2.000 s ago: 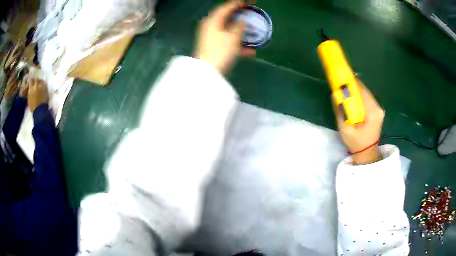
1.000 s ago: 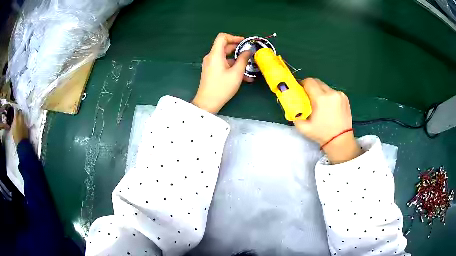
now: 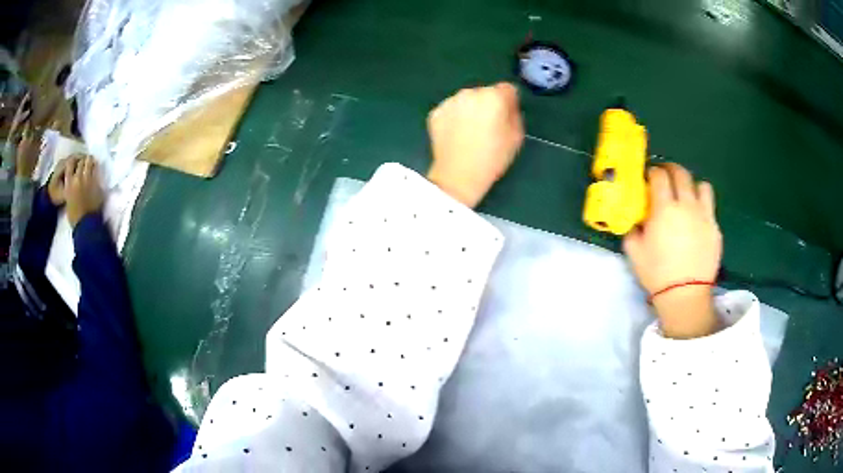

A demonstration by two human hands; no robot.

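A round black-rimmed unit point(image 3: 544, 68) with a pale face and dark holes lies on the green bench, a short red wire at its upper left edge. My left hand point(image 3: 477, 134) is just below and left of it, fingers curled, not touching it; whether anything is inside the fingers is hidden. My right hand point(image 3: 679, 226) holds the yellow hot glue gun point(image 3: 617, 171), its dark nozzle pointing away from me, below and right of the unit.
A pale mat point(image 3: 545, 351) lies before me. A heap of small red and silver leaded components point(image 3: 823, 411) is at lower right. A crinkled clear plastic bag point(image 3: 185, 69) lies over tan cardboard point(image 3: 199, 134) at upper left. A co-worker's dark blue sleeve point(image 3: 111, 305) is at left.
The round unit, earlier in my left hand under the gun's nozzle, now lies on the bench, let go. My left hand has closed up beside it. The gun has moved right, away from the unit.
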